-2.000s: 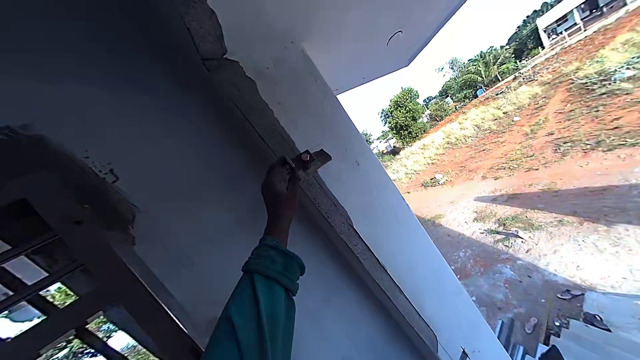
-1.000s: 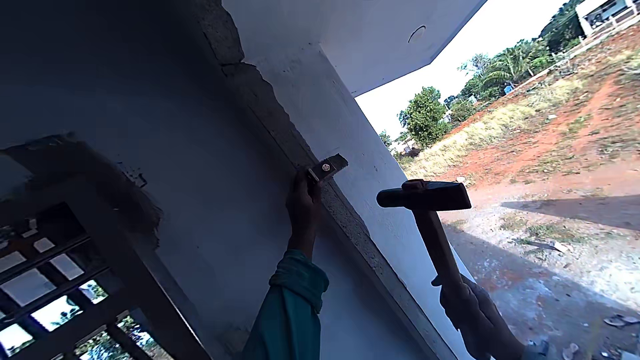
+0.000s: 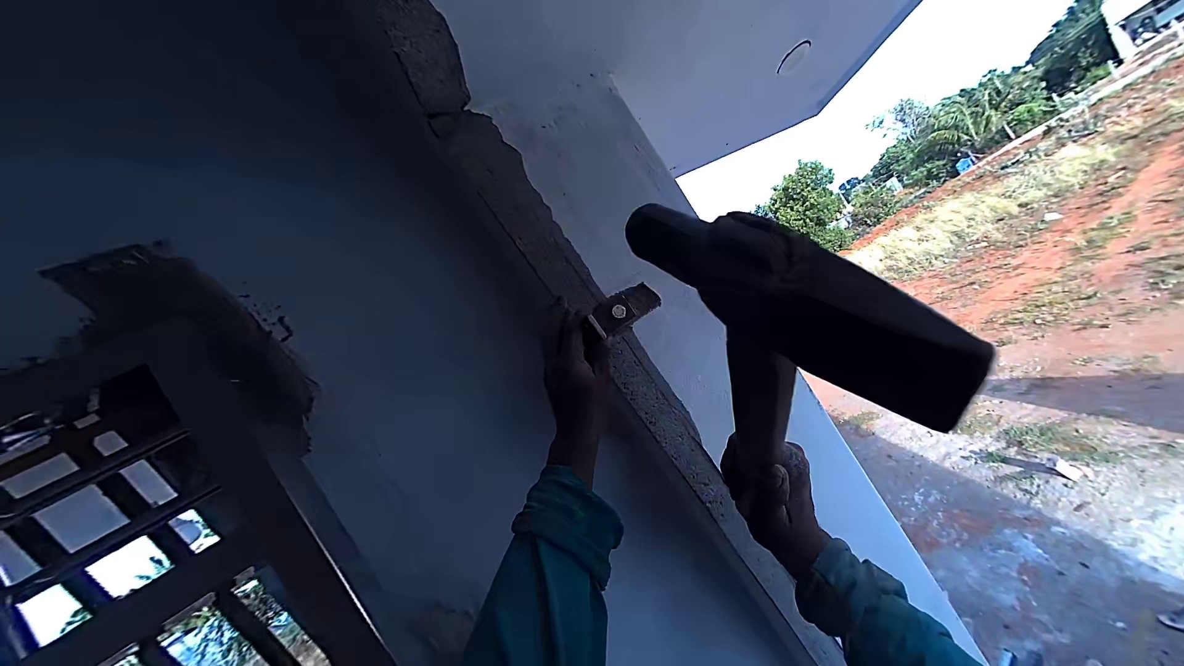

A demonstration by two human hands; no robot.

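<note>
A small metal bracket (image 3: 633,309) with a round bolt or screw head lies across the rough concrete edge (image 3: 546,240) of the wall. My left hand (image 3: 575,370) holds its lower end, fingers against the wall. My right hand (image 3: 772,495) is closed around the handle of a hammer (image 3: 814,296). The hammer's dark head is raised to the right of the bracket, near the camera, and does not touch it. Both arms wear green sleeves.
A barred window frame (image 3: 277,518) stands at the lower left, with a rough mortar patch (image 3: 213,314) above it. A white overhanging slab (image 3: 721,74) is overhead. Red ground (image 3: 1091,305) and trees (image 3: 805,199) lie outside to the right.
The right hand and hammer, absent from the oldest frame, came into view at the right; the hammer is now closer to the bracket and looms larger. The left hand remains at the bracket.
</note>
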